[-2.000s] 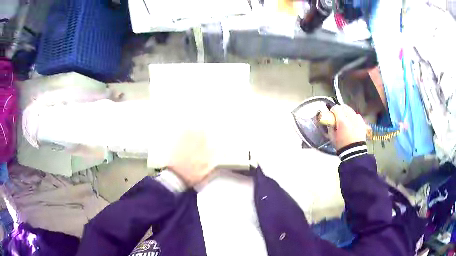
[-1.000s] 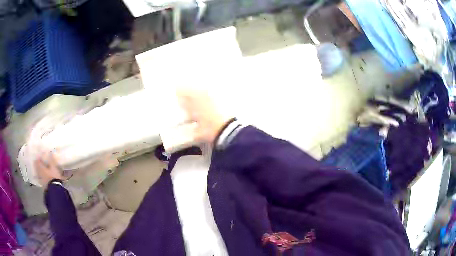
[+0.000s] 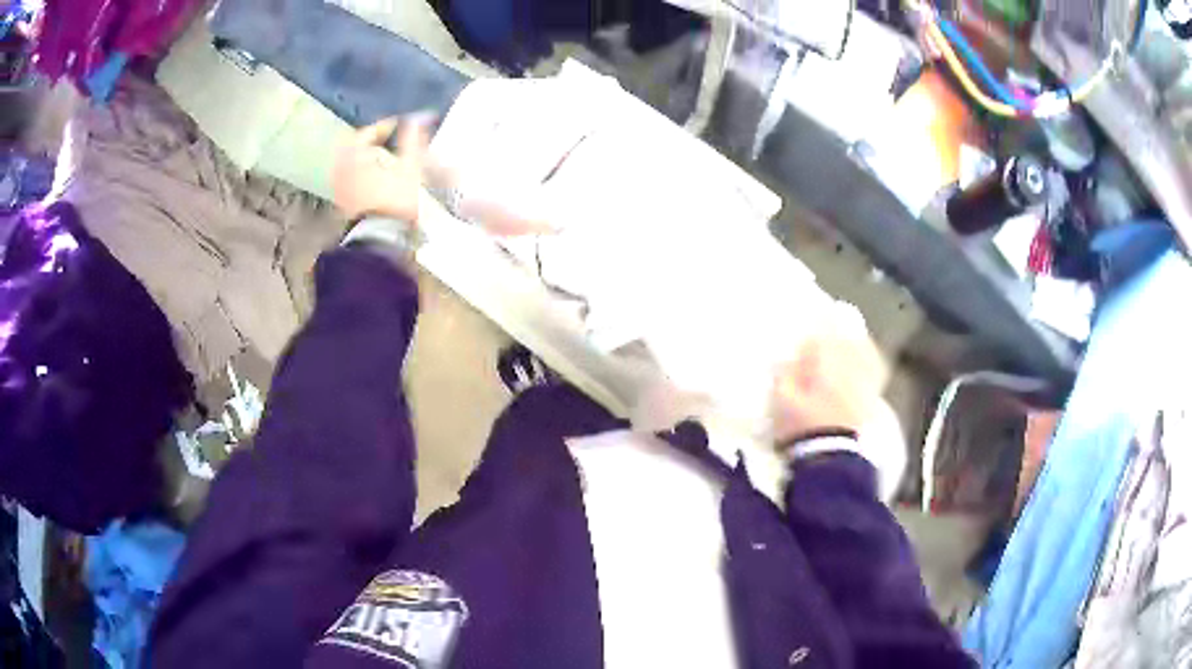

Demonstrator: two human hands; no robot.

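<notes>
The cream garment (image 3: pixel 641 248) lies wrinkled and partly washed out across the narrow pressing board, whose dark grey-blue padded end (image 3: pixel 353 59) is bare at the upper left. My left hand (image 3: pixel 379 177) is at the garment's left end, beside the board; its fingertips are blurred against the pale cloth. My right hand (image 3: pixel 830 386) is closed on the garment's lower right end, with its fingers washed out. A pale stiff edge shows beneath the cloth. I cannot make out the iron.
Beige cloth (image 3: pixel 222 229) and a shiny purple heap (image 3: pixel 85 373) lie at left, with magenta garments (image 3: pixel 111 39) above. A grey bench edge (image 3: pixel 902 222) runs behind the board, with a dark bottle (image 3: pixel 993 196) beyond. Light-blue cloth (image 3: pixel 1065 503) hangs at right.
The view has turned. The garment has come off the board's left end, baring the padding, and is bunched towards the right. My right hand has let go of the iron and moved to the garment.
</notes>
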